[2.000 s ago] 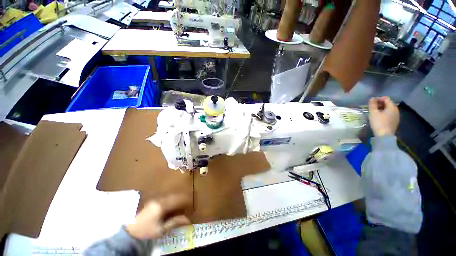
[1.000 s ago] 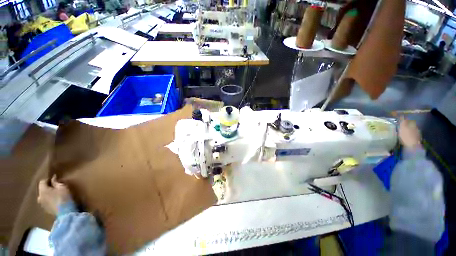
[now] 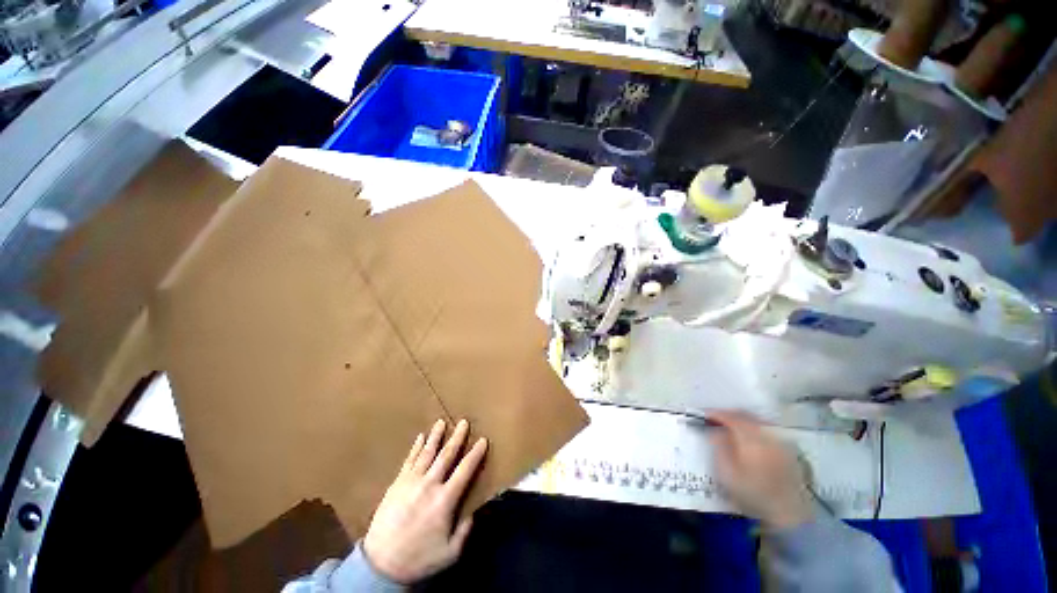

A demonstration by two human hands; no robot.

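The brown cut panel (image 3: 290,336) lies spread left of the sewing machine (image 3: 719,313), clear of the needle area (image 3: 597,348). A seam line runs down its middle, and its lower edge overhangs the table. My left hand (image 3: 423,498) rests on its lower part, fingers spread, at the seam's near end. My right hand (image 3: 759,469) is blurred over the front table edge, right of the needle. Something dark shows at its fingertips; I cannot tell whether it holds the snips.
More brown panels lie at the left on the grey metal surface (image 3: 104,127). A blue bin (image 3: 400,116) stands behind the table. White cloth (image 3: 753,272) and a yellowish bottle (image 3: 719,197) are on the machine head. A printed ruler scale (image 3: 649,477) runs along the front edge.
The panel has moved out from under the machine head to the left. My left hand has gone from its left edge to its lower part. My right hand has left the handwheel. The view has shifted.
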